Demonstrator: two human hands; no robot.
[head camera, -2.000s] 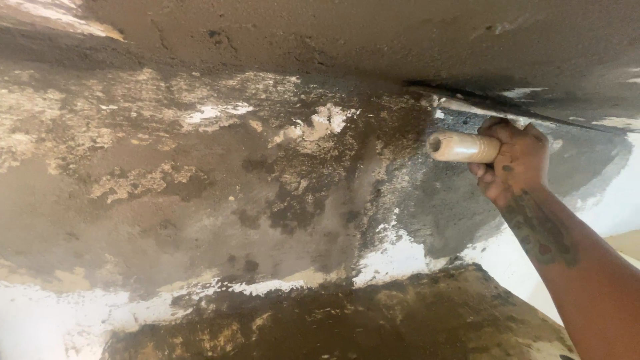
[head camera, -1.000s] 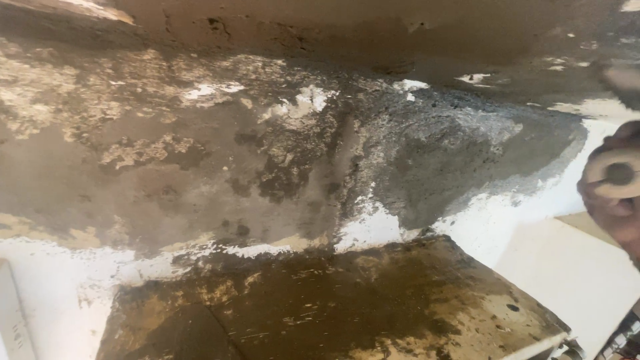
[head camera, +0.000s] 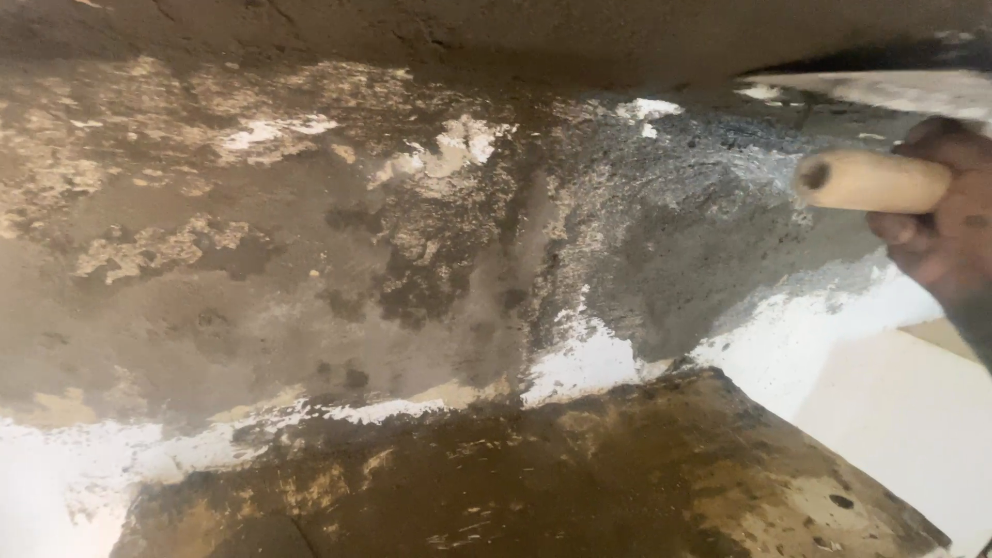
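Note:
My right hand (head camera: 942, 209), slightly blurred at the right edge, grips the pale wooden handle of a plastering trowel (head camera: 876, 182). The handle's round end points left. Above my fingers the flat blade (head camera: 876, 87) lies close to the dark, wet-looking plastered surface (head camera: 496, 39) along the top; whether it touches cannot be told. Left of and below the trowel is a patchy plastered wall (head camera: 271, 310), brown at the left, with a greyer patch (head camera: 690, 256) near my hand. My left hand is out of view.
A brown-smeared board or ledge (head camera: 480, 488) juts out below the wall. Ragged white paint (head camera: 581, 364) shows along the wall's lower edge. A pale flat surface (head camera: 883, 418) lies at the lower right.
My right hand with the trowel was at the far right edge one second ago and has come back left, to the upper surface.

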